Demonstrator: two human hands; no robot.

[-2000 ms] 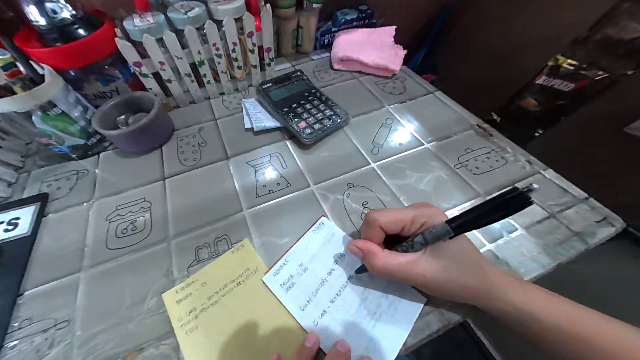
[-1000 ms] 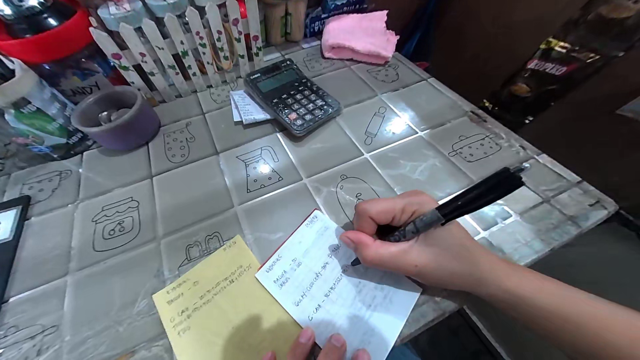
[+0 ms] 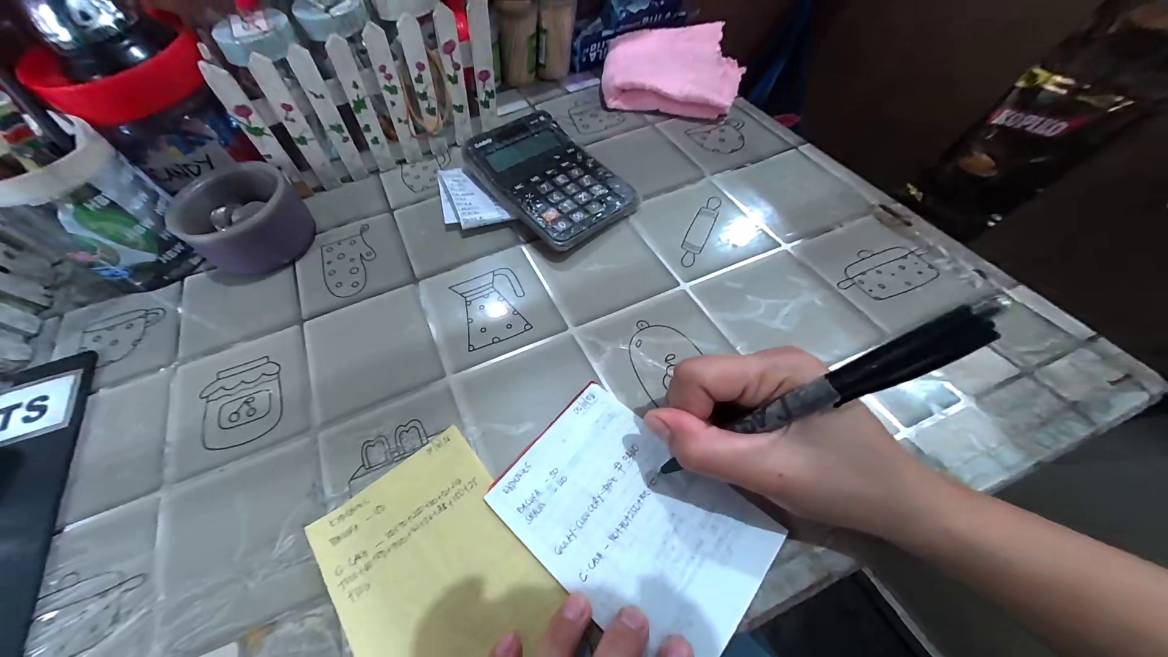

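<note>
My right hand (image 3: 776,438) grips a black pen (image 3: 812,397), its tip on the white notepad sheet (image 3: 639,529), which bears handwritten lines. Only the fingertips of my left hand (image 3: 593,634) show, at the bottom edge, pressing on the lower part of the white sheet and near the yellow sheet (image 3: 429,547). That yellow sheet, also handwritten, lies to the left, touching or slightly under the white one. Farther back, a black Casio calculator (image 3: 550,181) lies partly over small printed paper slips (image 3: 470,201).
A pink cloth (image 3: 673,71) lies at the back edge. A small white picket fence (image 3: 365,100) fronts several jars. At left are a purple bowl (image 3: 240,224), a red-rimmed container (image 3: 119,91) and a black board (image 3: 68,474). A dark packet (image 3: 1031,128) hangs beyond the tiled tabletop's right edge.
The right hand with the pen has moved slightly along the line of writing on the white sheet. The left fingertips remain at the sheet's lower part.
</note>
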